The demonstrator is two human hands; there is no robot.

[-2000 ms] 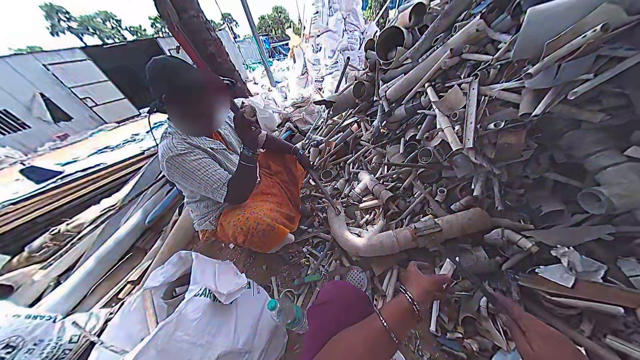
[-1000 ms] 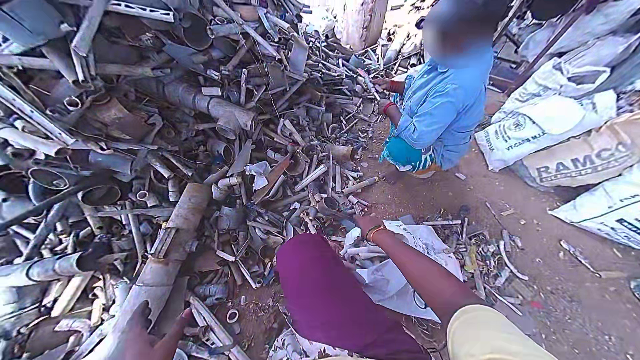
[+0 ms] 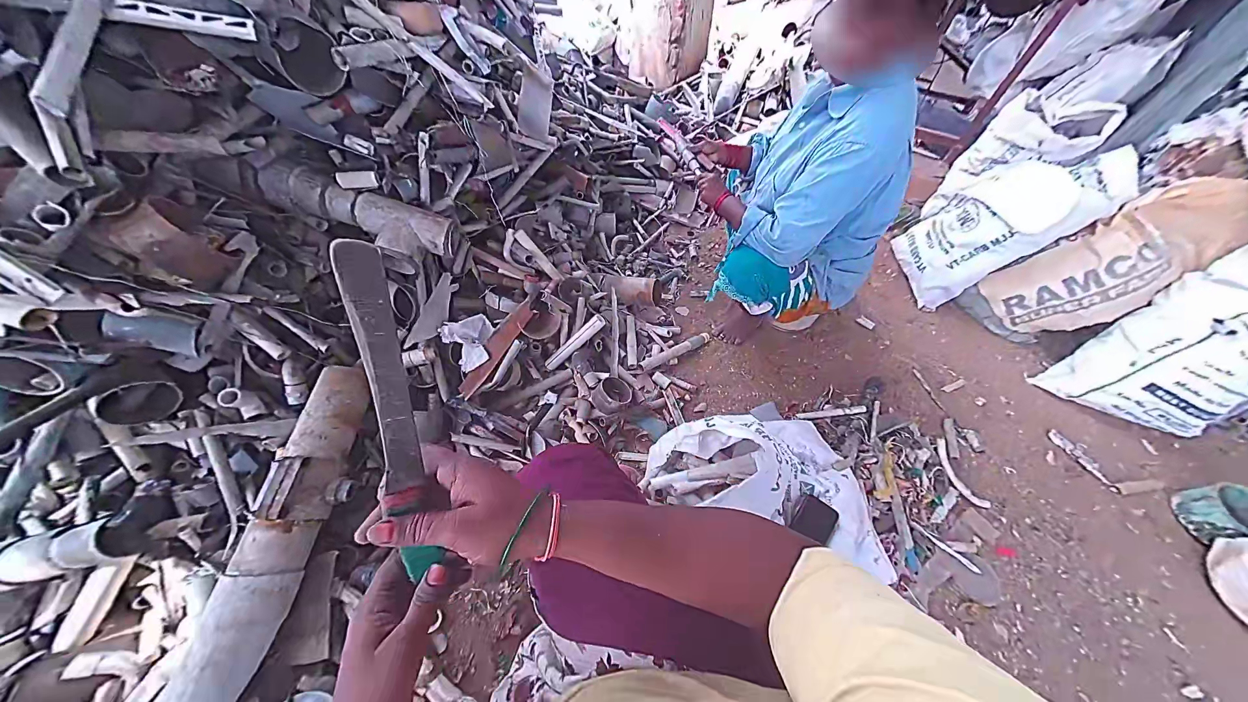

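Observation:
My right hand [image 3: 478,512], with green and red bangles at the wrist, is closed around the wrapped handle of a machete-like blade [image 3: 375,331]. The broad, dull blade points up and away over the scrap heap. Just below, my left hand [image 3: 390,614] has its thumb and fingers at the green lower end of the handle [image 3: 421,562]. A long, grey plastic pipe with a fitting [image 3: 249,595] lies left of my hands. To the right, beside my knee, an open white woven sack [image 3: 780,463] holds pipe pieces.
A large heap of scrap pipes [image 3: 224,244] fills the left. A person in a blue shirt [image 3: 829,185] squats beyond, holding a rod-like piece. Filled woven sacks [image 3: 1102,278] line the right. Small scraps lie on the brown dirt ground [image 3: 1082,546]. A dark phone-like object [image 3: 812,519] rests on the white sack.
My right hand has moved from near the white sack to the left, and both hands are now together at the blade's handle. The view swung strongly after the oldest frame.

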